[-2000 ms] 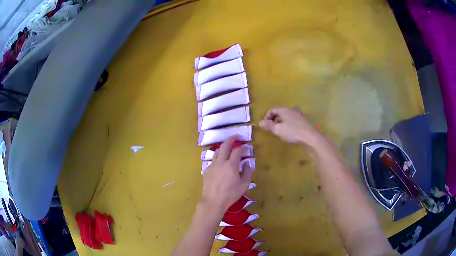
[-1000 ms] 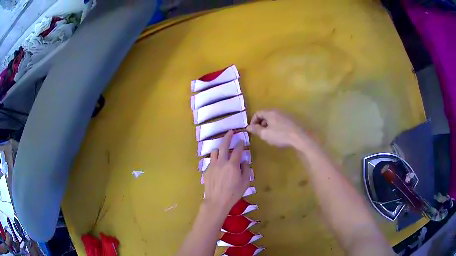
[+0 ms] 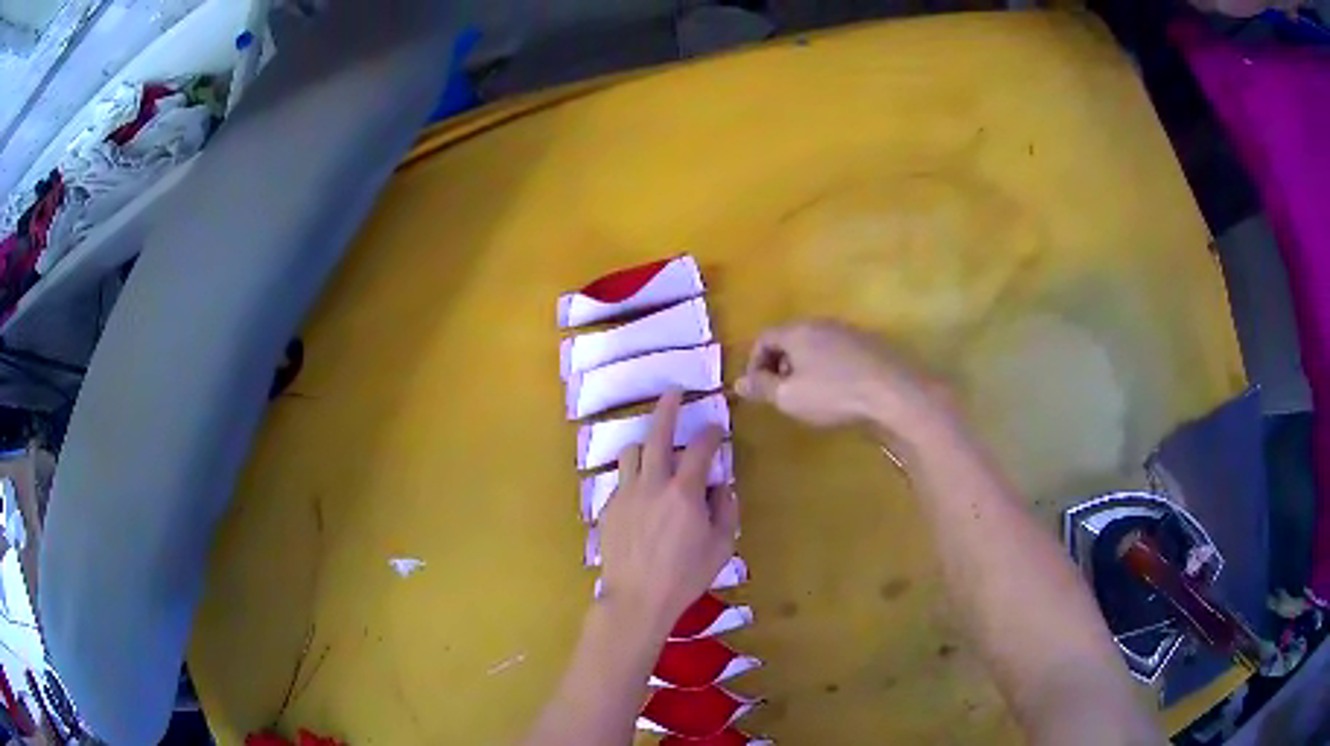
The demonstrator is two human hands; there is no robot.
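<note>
A column of unturned pieces (image 3: pixel 643 379), pinkish-white outside, overlaps down the middle of the table. The top piece and the lowest ones gape and show red inside. My left hand (image 3: pixel 665 510) lies palm down on the column, fingers slightly spread, fingertips pressing on the pieces and covering several of them. My right hand (image 3: pixel 810 375) is just right of the column with curled fingers and thumb pinched together; a thin tip seems to reach from its fingertips to a piece's right end. What the fist holds is mostly hidden. A thin pale tip also shows beside the right wrist.
A steam iron (image 3: pixel 1152 583) stands on a dark grey pad (image 3: pixel 1222 466) at the right. A long grey padded arm (image 3: pixel 190 379) runs along the left. Red turned pieces (image 3: pixel 292 739) are cut off at the bottom left edge. A white scrap (image 3: pixel 407 566) lies left of the column.
The view has shifted, so the table and column sit lower in the picture. Both hands have moved up along the column, from its middle towards its upper pieces.
</note>
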